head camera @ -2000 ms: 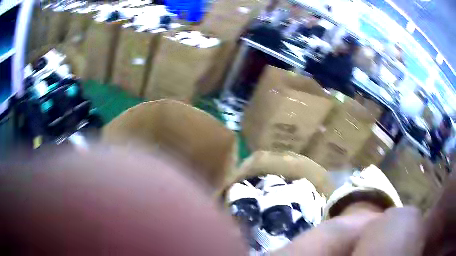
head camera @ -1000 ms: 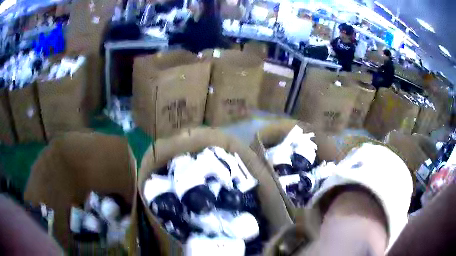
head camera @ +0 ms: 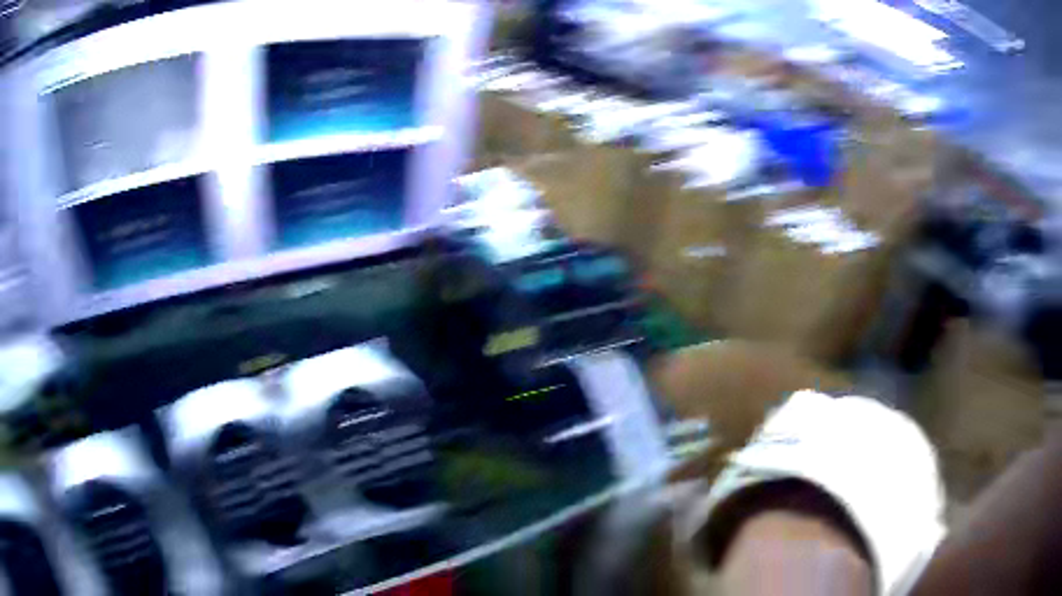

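Several white-hooded cameras with black fronts (head camera: 359,425) stand in a row on the dark bench (head camera: 559,495) at lower left. The frame is strongly blurred. At lower right, a white, rounded, ring-like thing (head camera: 856,460) surrounds blurred skin that appears to be my right hand (head camera: 798,559). I cannot tell whether the white thing is held or worn, or where the fingertips are. A dark reddish blur fills the lower right corner. My left hand is not in view.
A pale-framed monitor (head camera: 233,192) with four dark-blue or grey windows stands behind the cameras. A bulky black stack with teal parts (head camera: 571,297) is right of it. Tall brown cartons (head camera: 757,274) with white contents stand beyond. A red patch (head camera: 425,584) shows below the bench edge.
The view has swung from the open cartons of cameras to the bench and monitor. The white thing and the skin in it remain at lower right. The large skin blur at left is gone.
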